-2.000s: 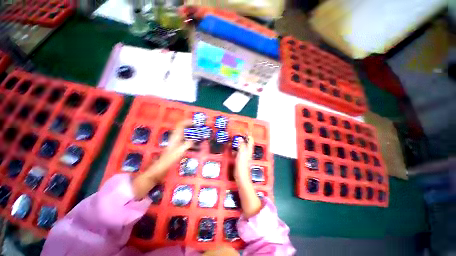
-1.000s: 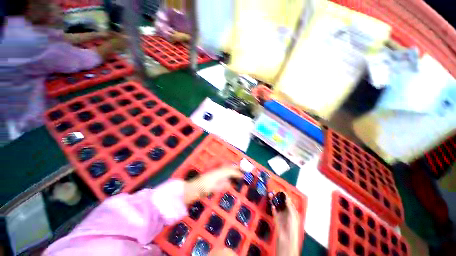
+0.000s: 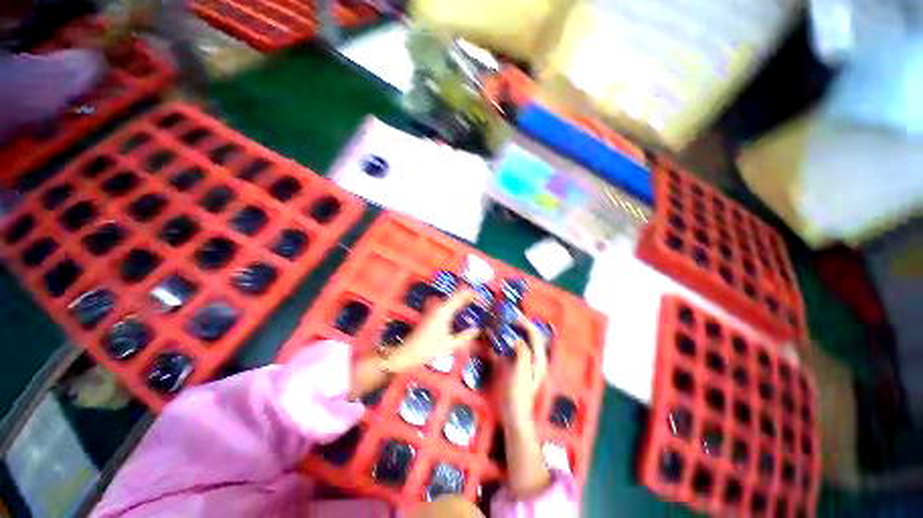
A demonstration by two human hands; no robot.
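The red-orange foam tray [image 3: 405,243] lies in front of me, with dark smartwatch bodies in many pockets and bare pockets along its far side. A group of lit smartwatch bodies [image 3: 513,291] with blue-white screens sits near the tray's far middle. My left hand [image 3: 437,339] is over the tray, its fingertips on a dark-blue smartwatch body [image 3: 469,318]. My right hand [image 3: 523,379] is close beside it, fingers around another smartwatch body [image 3: 504,337]. The fingertips are blurred, and my hands hide some pockets.
Full trays lie left [image 3: 207,218] and right [image 3: 734,405], with another tray [image 3: 719,243] at the far right. Beyond the working tray are a record sheet [image 3: 430,187] with a dark unit, a white card [image 3: 549,259] and a test instrument [image 3: 552,192]. A pink sleeve shows at far left.
My view has swung right, then partly back. My right hand, which held a dark unit apart at the right, has moved in beside the left hand at the lit group.
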